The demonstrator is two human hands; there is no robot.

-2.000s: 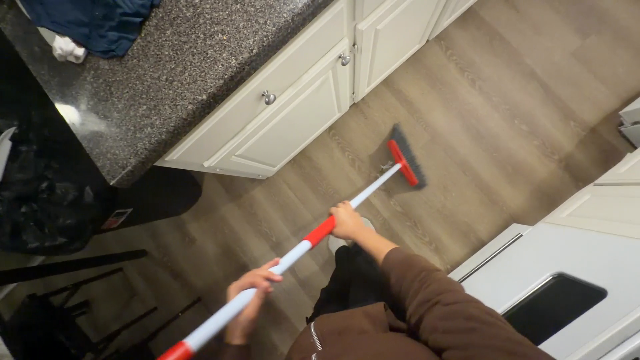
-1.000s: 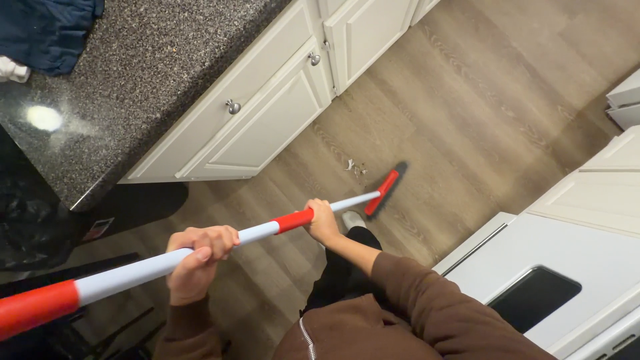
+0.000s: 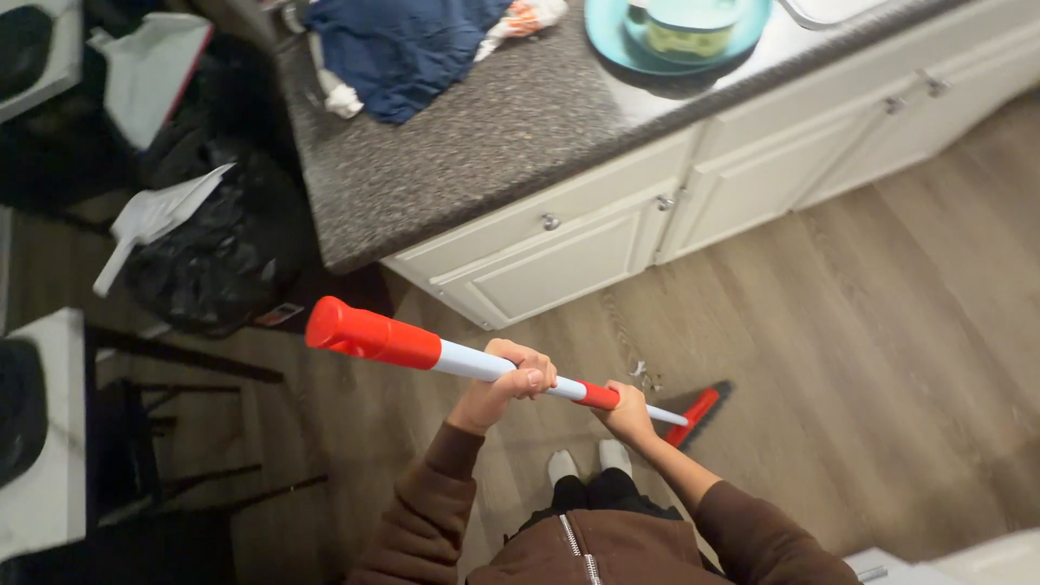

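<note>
A push broom with a red head (image 3: 692, 417), dark bristles and a white-and-red handle slants across the view. My left hand (image 3: 505, 385) grips the white upper part of the handle, below its thick red end. Lower down, my right hand (image 3: 626, 413) is closed around the handle at the red sleeve. The broom head rests on the wood-look floor, right of my feet. A small heap of pale debris (image 3: 644, 375) lies on the floor just above the handle, left of the broom head.
White cabinets (image 3: 561, 260) stand under a speckled countertop (image 3: 487, 154) bearing a navy cloth (image 3: 406, 49) and a turquoise plate (image 3: 605, 49). A black trash bag (image 3: 219, 252) with a white dustpan (image 3: 158, 213) on it stands left. Dark chair legs (image 3: 187, 349) stick out below.
The handle's red top end, cut off by the frame edge before, is now in full view. My view has shifted left and up, bringing in the dustpan and the plate.
</note>
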